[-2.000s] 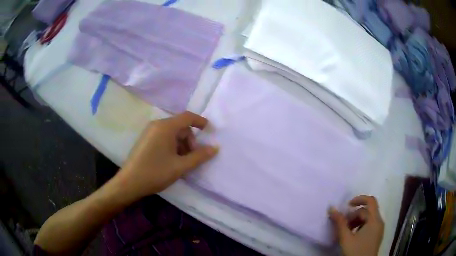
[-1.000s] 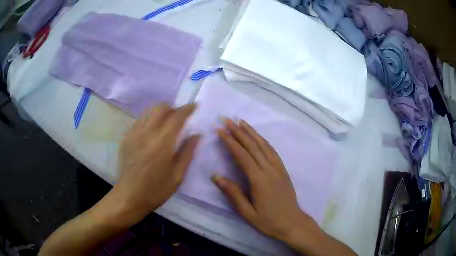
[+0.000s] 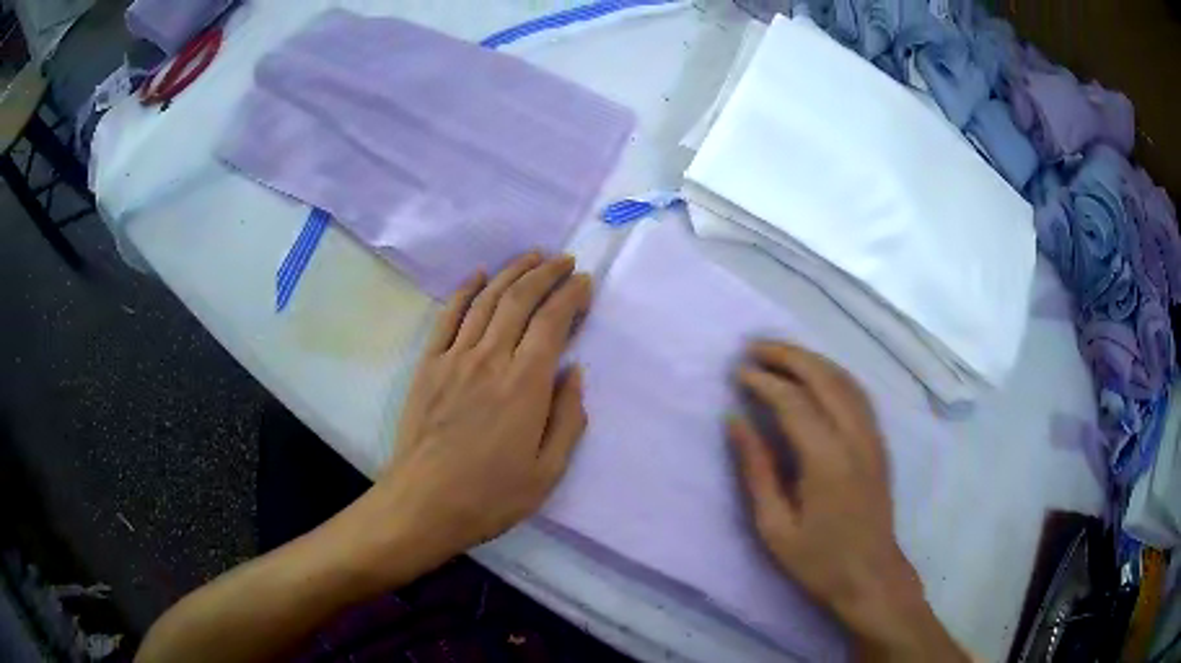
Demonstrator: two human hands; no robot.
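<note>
A pale lilac working stack [image 3: 648, 453] lies flat in front of me, its top looking milky, with a stronger lilac edge along the near side. My left hand [image 3: 499, 389] lies palm down over its left end, fingers spread, holding nothing. My right hand [image 3: 822, 473] is over its middle, fingers curved and slightly blurred; nothing shows in it. A darker lilac fabric panel [image 3: 427, 143] lies rippled to the upper left, across a blue-and-white striped tie strip [image 3: 302, 259]. A thick white sheet stack [image 3: 868, 194] lies beyond the working stack.
Rolled blue-grey and lilac pieces [image 3: 1094, 233] line the far right edge. An iron [image 3: 1065, 589] stands at the lower right. Red scissor handles [image 3: 184, 67] and a lilac roll [image 3: 175, 16] are at the far left. A wooden stool [image 3: 23, 110] stands beyond the table's left end.
My right hand has moved from the stack's right end to its left part, then back right to its middle. My left hand has gone from pinched at the left edge to flat with spread fingers.
</note>
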